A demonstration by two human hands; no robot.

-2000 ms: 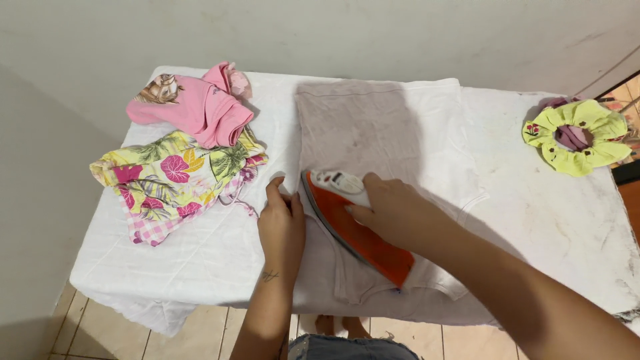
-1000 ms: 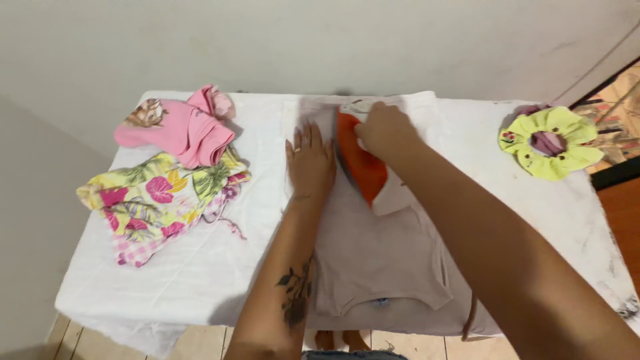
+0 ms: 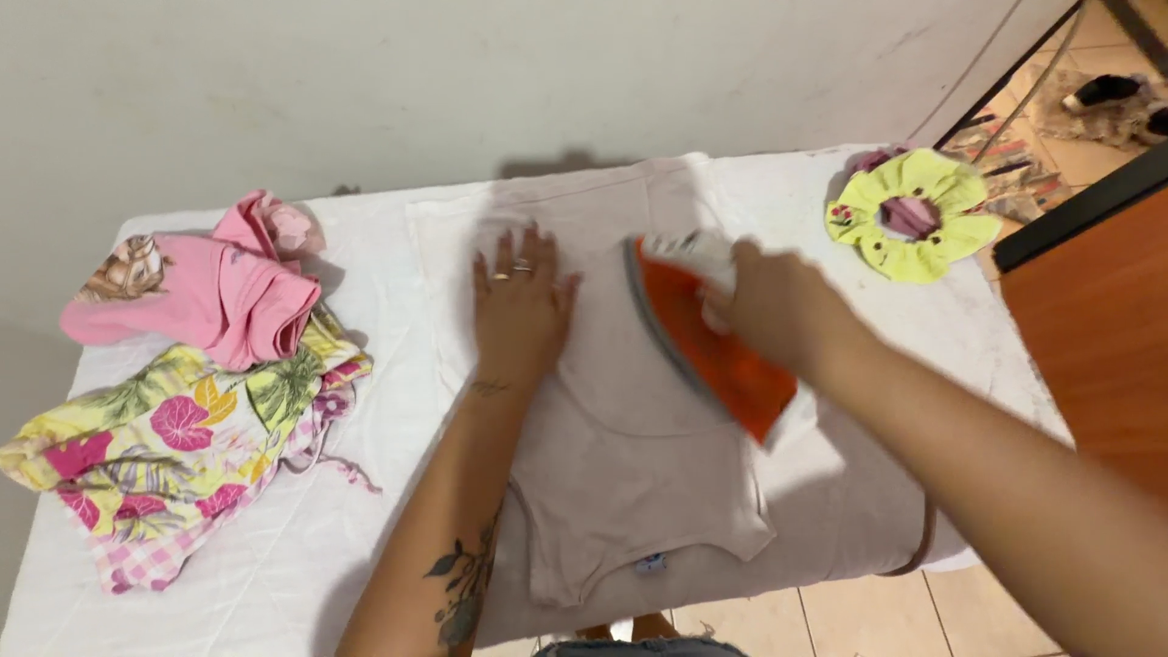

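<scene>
A white sleeveless garment (image 3: 639, 484) lies spread on the white cloth-covered table (image 3: 365, 557), its neck and armholes toward me. My left hand (image 3: 525, 306) rests flat on the garment's upper left part, fingers spread and pointing to the wall, rings on two fingers. Right of it, my right hand (image 3: 776, 306) is closed round the handle of an orange and white clothes iron (image 3: 707, 333). The iron is over the garment's right side, its tip pointing up and left. Whether the soleplate touches the fabric cannot be told.
At the left, a pink garment (image 3: 196, 292) lies partly over a floral garment (image 3: 192, 420). A yellow scrunchie-like fabric ring (image 3: 954, 219) sits at the back right corner. The wall (image 3: 456, 82) runs behind the table. An orange-brown wooden piece (image 3: 1095, 338) stands at the right.
My left hand has gone from beside the garment's lower part to flat on its upper part. The iron moved to the far edge, then back toward me and to the right.
</scene>
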